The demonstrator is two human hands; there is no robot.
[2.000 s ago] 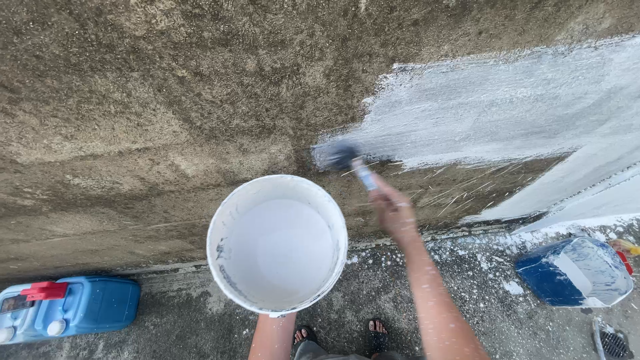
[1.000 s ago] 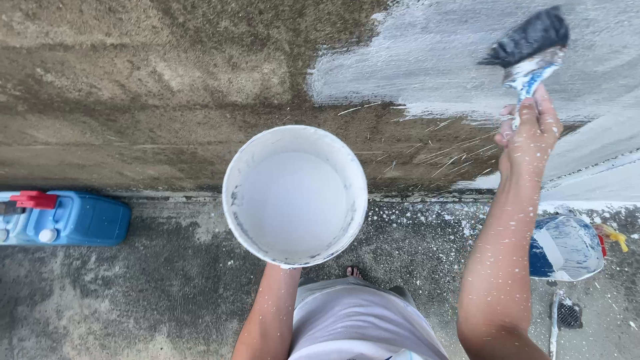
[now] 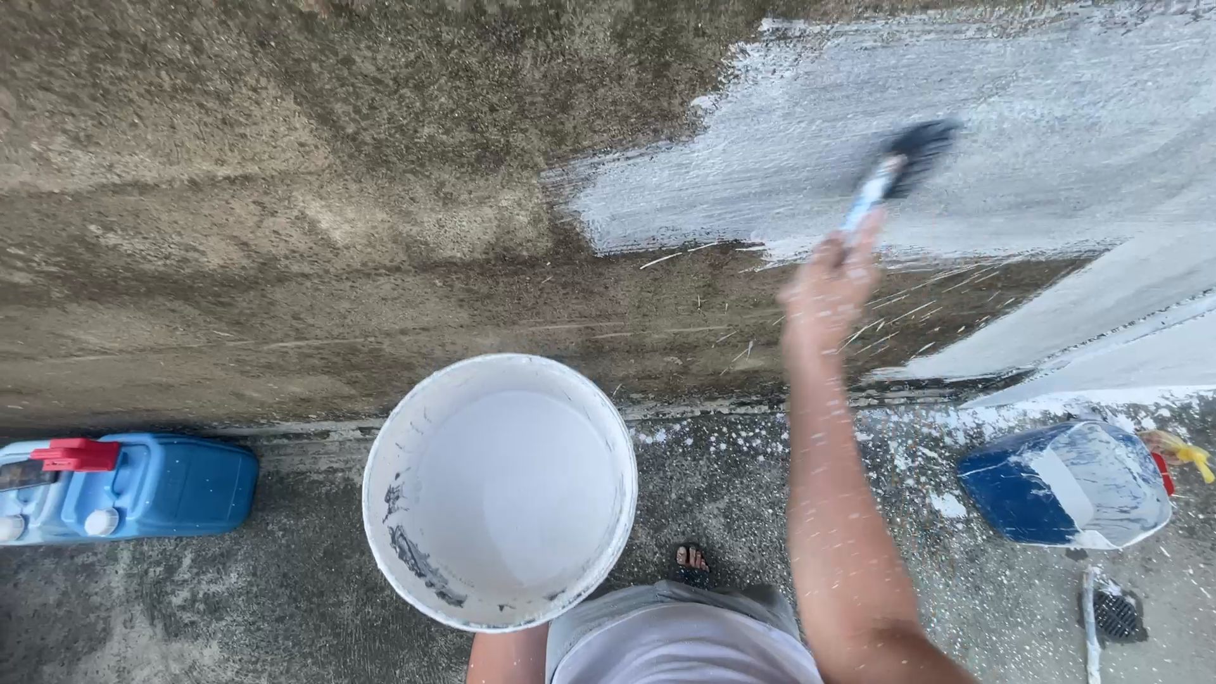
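Observation:
My right hand (image 3: 836, 280) is closed around the handle of a wide paintbrush (image 3: 888, 180), whose dark bristles are blurred against the wet white paint (image 3: 1026, 123) on the concrete wall (image 3: 380, 190). White specks dot the hand and forearm. A round white bucket (image 3: 617, 456) of white paint (image 3: 532, 484) is held up in front of my body, with my left forearm reaching beneath it. The left hand itself is hidden by the bucket. Unpainted wall, brown and rough, lies left of the brush, and thin white streaks mark the part below it.
Blue jerrycans (image 3: 199, 484) with a red part stand on the floor by the wall at left. At right are a cut blue container (image 3: 1021, 484) smeared with white, a yellow item (image 3: 1183, 451) and a paint-marked tool (image 3: 1092, 617). Paint splashes cover the concrete floor (image 3: 703, 484) near the wall's base.
The brush was over the left end of the painted patch, then raised at the right, and is now against the patch's middle. White paint covers more wall at the patch's lower left than two seconds ago.

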